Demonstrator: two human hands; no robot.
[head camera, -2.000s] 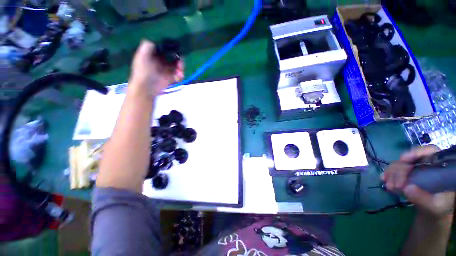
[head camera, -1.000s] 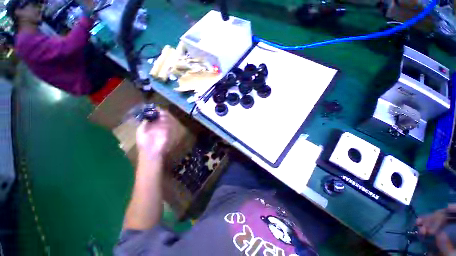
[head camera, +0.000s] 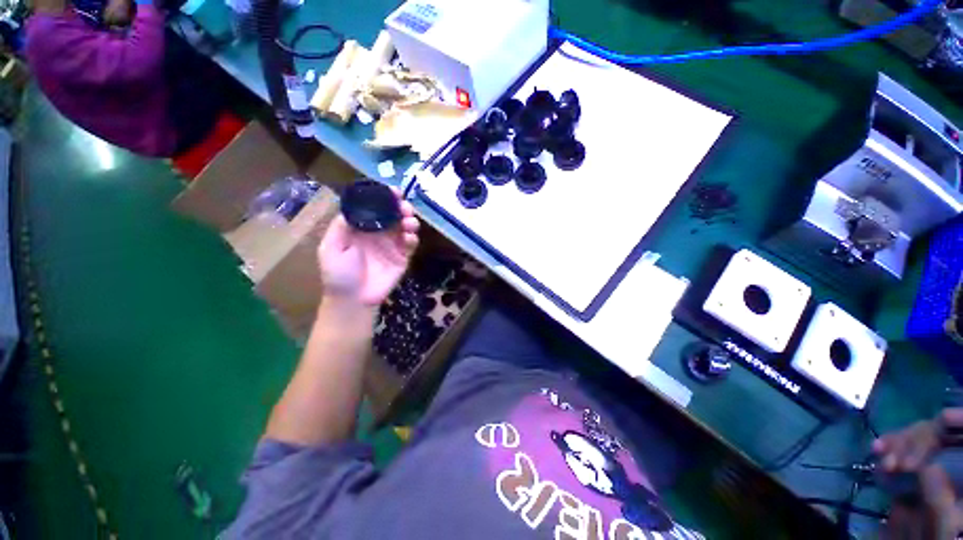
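My left hand (head camera: 364, 258) holds a round black part (head camera: 371, 205) by its edge, above the open cardboard box and off the bench edge. My right hand (head camera: 917, 456) is at the lower right, blurred and cut off by the picture's edge; a dark grey shape shows below its fingers, too unclear to name. Black housings (head camera: 529, 140) lie clustered on the white mat (head camera: 623, 200). A small inner module (head camera: 706, 362) lies on the bench before the fixture (head camera: 756, 299).
A cardboard box of dark parts (head camera: 420, 326) stands below the bench. A white device (head camera: 465, 44) and tan wrapping (head camera: 419, 118) are beside the mat. Screws (head camera: 714, 200) lie near the screw feeder (head camera: 868, 200). A person's purple sleeve (head camera: 100, 79) is at upper left.
The view has swung left since the oldest frame. My left hand has moved from above the mat's back edge to over the cardboard box; its black part now shows more clearly.
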